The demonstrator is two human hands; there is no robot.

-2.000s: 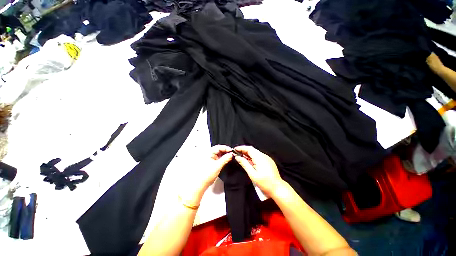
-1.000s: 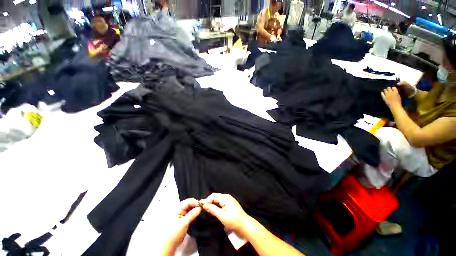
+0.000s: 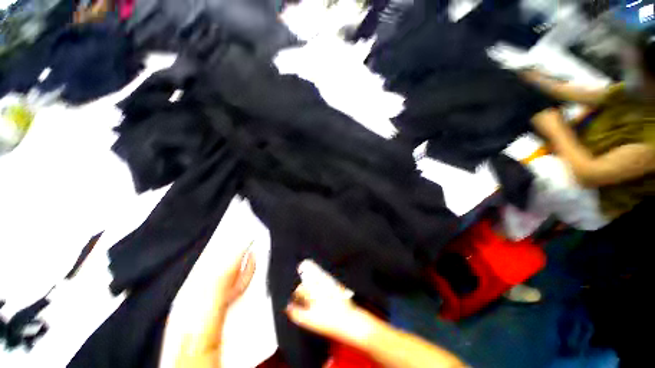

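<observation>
A large pile of black garments (image 3: 309, 151) lies fanned out on the white table (image 3: 64, 187) in front of me. A long black panel (image 3: 172, 237) hangs off it toward the near left. Another narrower strip runs down below my right hand. My left hand (image 3: 240, 277) is over the white table, apart from my right hand and blurred; I see nothing in it. My right hand (image 3: 321, 298) is over the black cloth with its fingers bent. Blur hides whether it holds anything.
Black scraps (image 3: 25, 323) lie at the left. A red stool (image 3: 488, 266) stands at the right on the blue floor. A seated person (image 3: 610, 158) at the right handles another black pile (image 3: 460, 93). A grey garment heap (image 3: 237, 21) is at the far side.
My hands were together at the fingertips and have now moved apart, left hand to the left. The view has tilted down again since one second ago and is blurred.
</observation>
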